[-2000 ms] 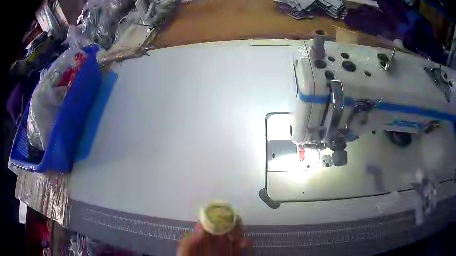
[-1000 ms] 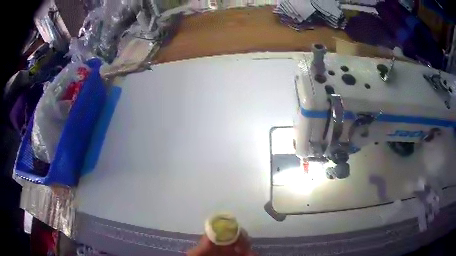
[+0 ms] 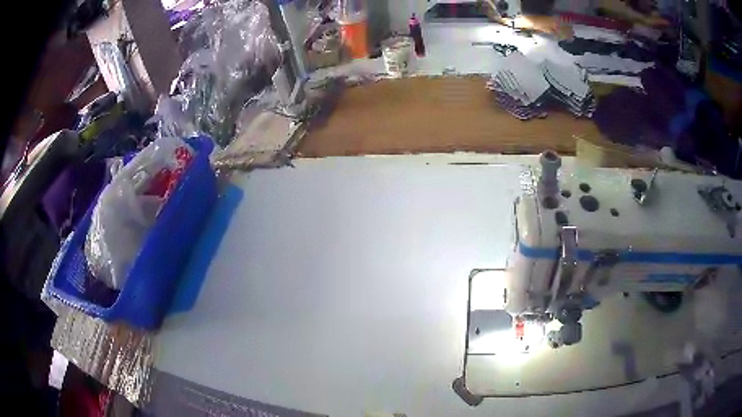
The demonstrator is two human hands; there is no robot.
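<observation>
Neither of my hands is in the picture, and the round cream item is out of view too. Nearest in front of me is the white sewing table (image 3: 342,285). The white sewing machine (image 3: 618,220) with a blue stripe stands at the right. Its needle area (image 3: 525,330) is brightly lit, with a small red mark. A blue plastic basket (image 3: 175,244) sits tilted at the table's left end. It holds a cloudy white plastic bag (image 3: 122,216) and a shiny red item (image 3: 165,181).
Behind the table is a brown board (image 3: 390,118) with stacked cut pieces (image 3: 541,85). Crinkled clear plastic (image 3: 232,69) is heaped at the back left. A white cup (image 3: 397,55) and a dark bottle (image 3: 417,35) stand farther back. A person's arm (image 3: 537,20) shows at the top. Small scraps (image 3: 696,366) lie at the right.
The view has tilted up, so table, basket and machine sit lower and farther right. The hand with the round cream item has left the picture at the bottom. More of the back area shows.
</observation>
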